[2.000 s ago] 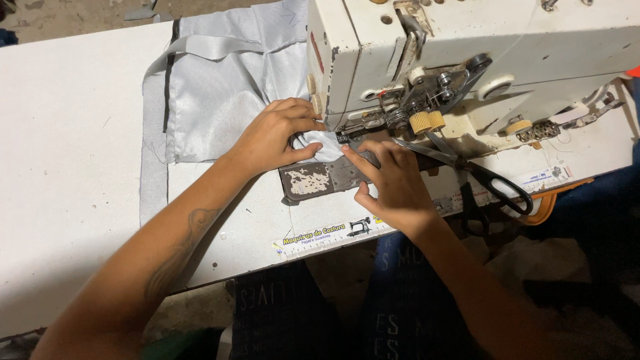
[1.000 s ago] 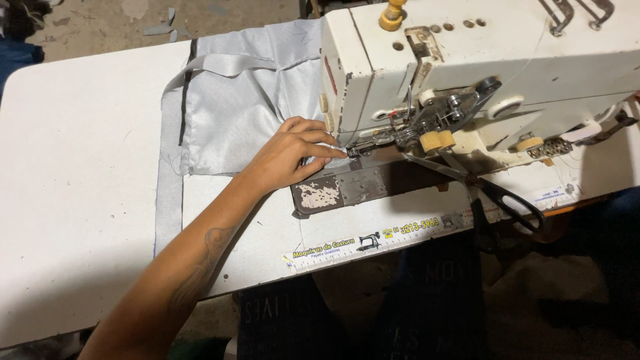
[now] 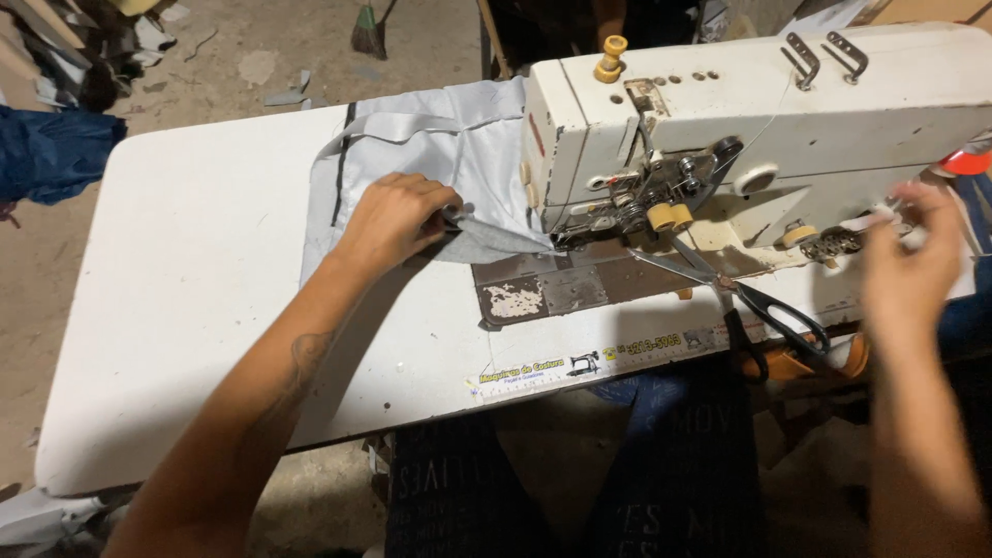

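Observation:
My left hand (image 3: 403, 217) pinches the edge of a light grey fabric piece (image 3: 434, 151) and lifts it left of the needle area. A corner of that cloth still reaches under the presser foot (image 3: 566, 239) of the white industrial sewing machine (image 3: 728, 116). My right hand (image 3: 914, 248), blurred, is raised at the machine's right end, close to a small pale scrap (image 3: 876, 218); whether its fingers grip the scrap cannot be told. Black-handled scissors (image 3: 725, 285) lie partly open across the front of the machine bed, between my hands.
The white table (image 3: 194, 248) carries the machine and has a printed ruler strip (image 3: 542, 376) along its front edge. An orange item (image 3: 849, 356) sits below the scissors' handles. Blue cloth (image 3: 54, 155) lies beyond the table's left end, and a broom (image 3: 369, 35) stands on the floor behind.
My left hand has moved left from beside the presser foot, raising the fabric's edge. My right hand, at the foot two seconds ago and out of view one second ago, is now at the far right.

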